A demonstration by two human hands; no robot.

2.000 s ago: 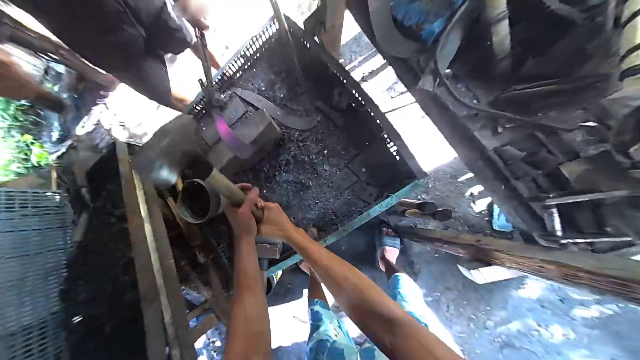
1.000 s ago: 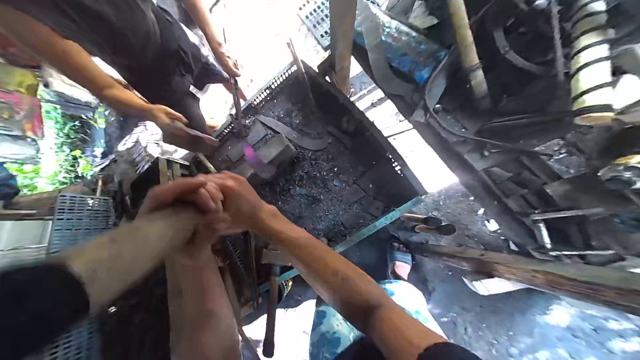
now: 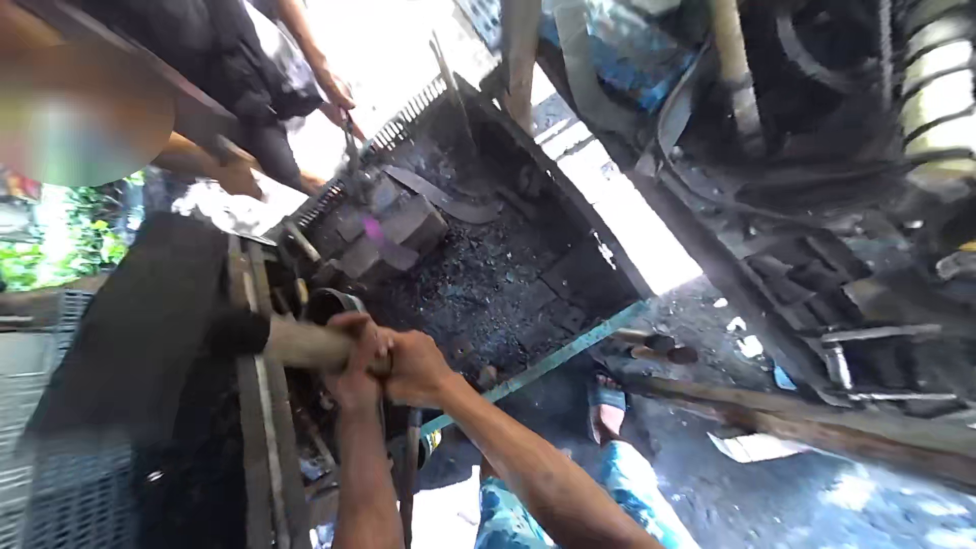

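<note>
My left hand (image 3: 357, 351) and my right hand (image 3: 415, 366) grip a thick wooden handle (image 3: 309, 343) close together, over the near left edge of a forge bed. The handle runs left into a dark, blurred head (image 3: 238, 332), likely a hammer's. Beyond my hands, a metal workpiece glowing purple (image 3: 374, 229) lies by a block (image 3: 415, 229) in the forge bed. A co-worker's hand (image 3: 335, 95) holds dark tongs (image 3: 351, 145) at the bed's far left edge. A curved metal strip (image 3: 450, 204) lies behind the block.
Dark charcoal bits (image 3: 488, 282) cover the forge bed. A teal metal rail (image 3: 568, 351) edges it nearest me. Wooden beams (image 3: 263, 427) stand at left, and a long wooden beam (image 3: 732, 408) lies at right. Tool handles (image 3: 648, 347) stick out beside the rail. A co-worker's blurred body (image 3: 229, 69) is at upper left.
The wooden handle shows again to the left of my hands; a second ago my hands were raised nearer the camera and hid it. The co-worker's hand stays at the tongs.
</note>
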